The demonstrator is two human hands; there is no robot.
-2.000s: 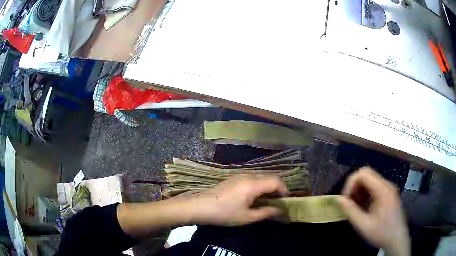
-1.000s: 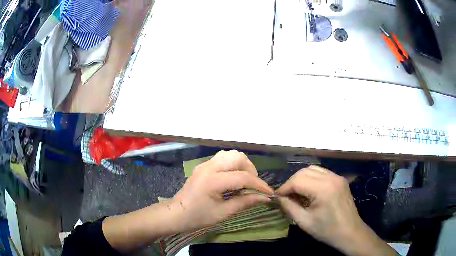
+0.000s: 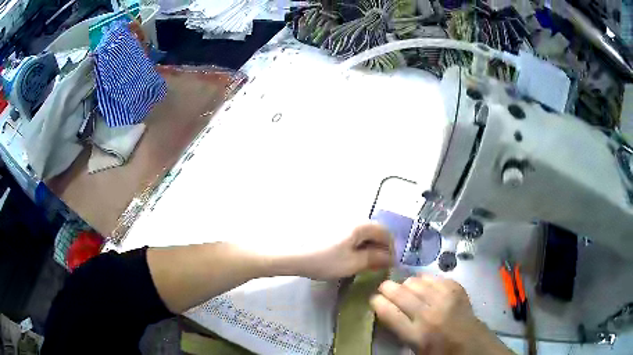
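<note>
An olive cut strip [image 3: 355, 315] hangs over the front of the white table, its upper end just in front of the needle area. My left hand [image 3: 361, 253] pinches the strip's upper end. My right hand [image 3: 423, 312] holds the strip's right edge, lower down. The sewing machine [image 3: 527, 152] stands at the right. Its presser foot and needle [image 3: 418, 232] are just beyond my hands, beside the bluish-purple slide plate [image 3: 394, 225]. The fingertips partly hide the strip's top end.
Orange-handled snips [image 3: 513, 288] lie right of the needle, with a thin brown stick [image 3: 531, 333] and a black rectangle [image 3: 558, 262]. Striped cloth [image 3: 125, 76] lies on the brown side board [image 3: 173, 118]. Cloth bundles [image 3: 361, 31] are piled behind. A red bag [image 3: 83, 249] shows at left.
Both hands have moved from over the lap bundle up to the table by the needle, with an olive strip. The view has lifted, bringing the machine head into sight.
</note>
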